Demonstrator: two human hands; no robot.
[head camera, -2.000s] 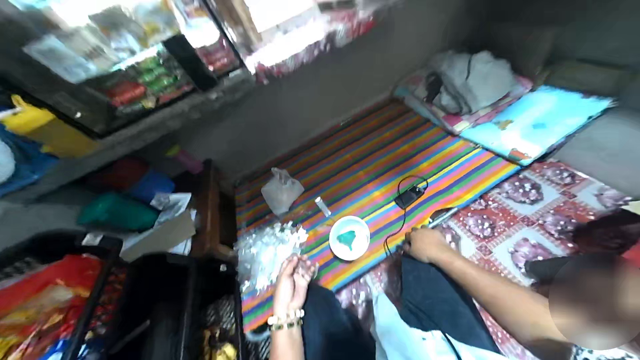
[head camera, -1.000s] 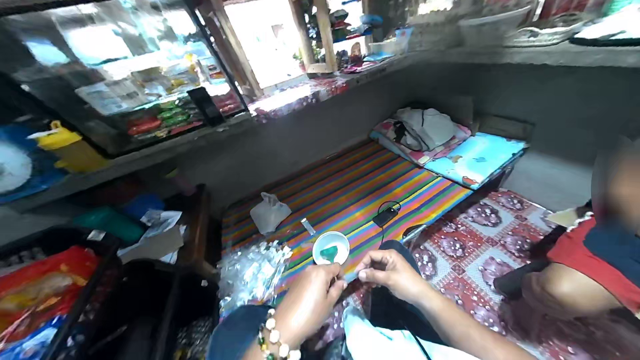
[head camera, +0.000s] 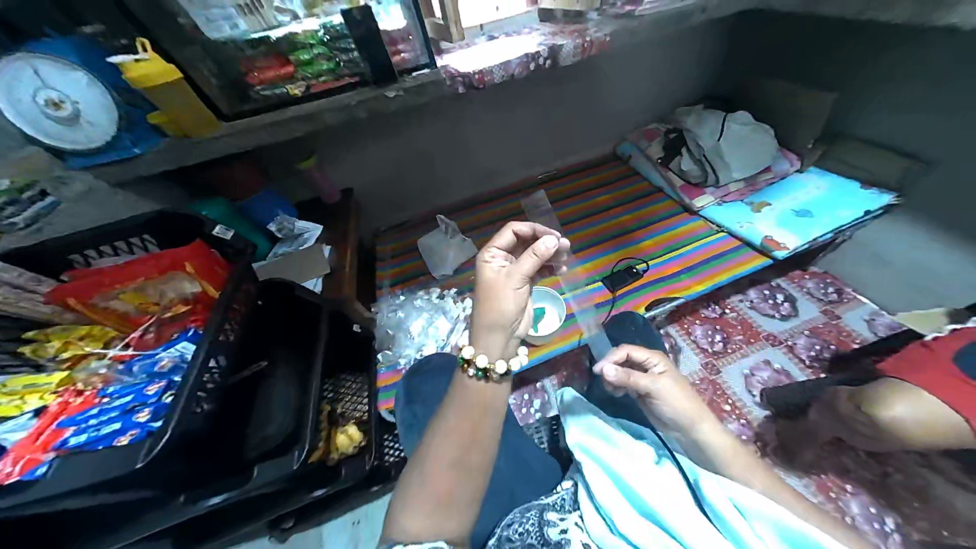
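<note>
My left hand (head camera: 518, 267), with a beaded bracelet at the wrist, is raised and pinches a narrow clear plastic strip (head camera: 581, 301). Lower and to the right, my right hand (head camera: 637, 374) has its thumb and finger at the strip's bottom end. The strip looks stretched between the two hands, and one end sticks up above my left hand. Behind them a white bowl (head camera: 555, 303) holds something green. A heap of small clear plastic pieces (head camera: 419, 320) lies left of the bowl, partly behind my left wrist.
A striped mat (head camera: 595, 202) covers the low platform, with a plastic bag (head camera: 446, 248) and a black adapter with cable (head camera: 624, 276) on it. Black crates (head camera: 152, 450) with packets stand left. A folded blue mat (head camera: 808, 206) lies at the back right. Another person's leg (head camera: 877, 412) is at right.
My hands were close together near the bowl one second ago; now they are apart, my left hand higher, with the clear strip between them. Two seconds ago my right hand rested at the mat's edge.
</note>
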